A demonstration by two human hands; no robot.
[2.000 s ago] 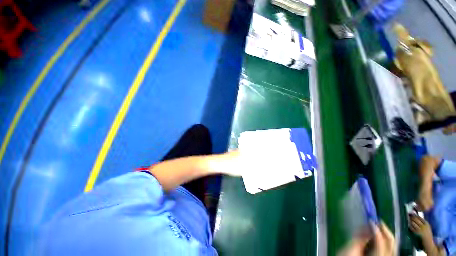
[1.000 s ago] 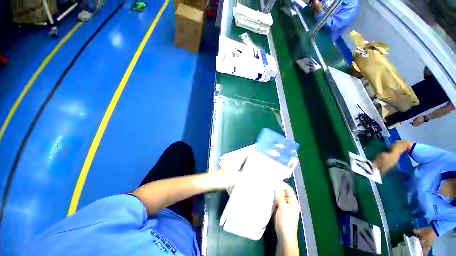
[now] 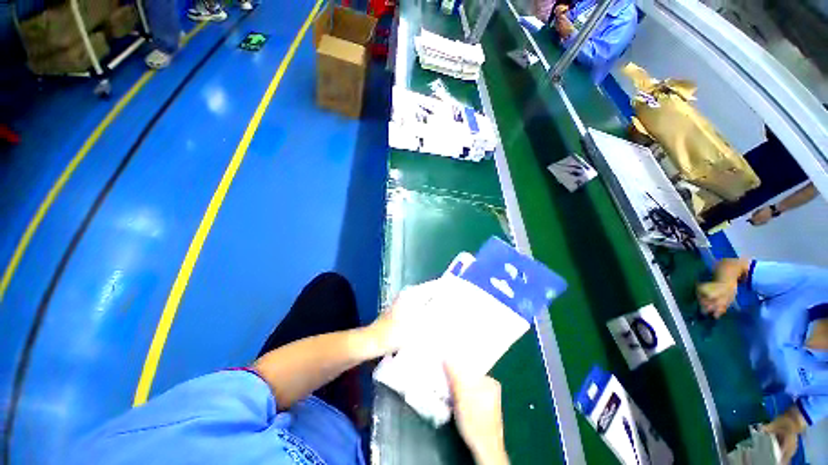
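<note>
Several flat white box blanks (image 3: 454, 331) with blue ends lie fanned over the green bench top (image 3: 436, 218). The blue tabs (image 3: 514, 280), with pale slots, point up and right towards the belt rail. My left hand (image 3: 386, 331) grips the left edge of the blanks; its fingers are partly washed out by glare. My right hand (image 3: 477, 409) is at the lower right edge of the blanks, with fingers against the white card. How many blanks each hand holds cannot be told.
Printed cartons (image 3: 440, 123) lie farther up the bench, with a whitish stack (image 3: 449, 54) beyond. Pieces with black pictures, including a blue-ended carton (image 3: 617, 418), lie on the dark green belt (image 3: 545, 227). Opposite are a coworker's arm (image 3: 772, 277) and a tray (image 3: 635, 182) of black cables. An open brown box (image 3: 341, 77) stands on the floor.
The blanks have turned, with their blue ends now farther right and fanned wider. My right hand has moved down and left along them. The blue-ended carton on the belt shifted slightly.
</note>
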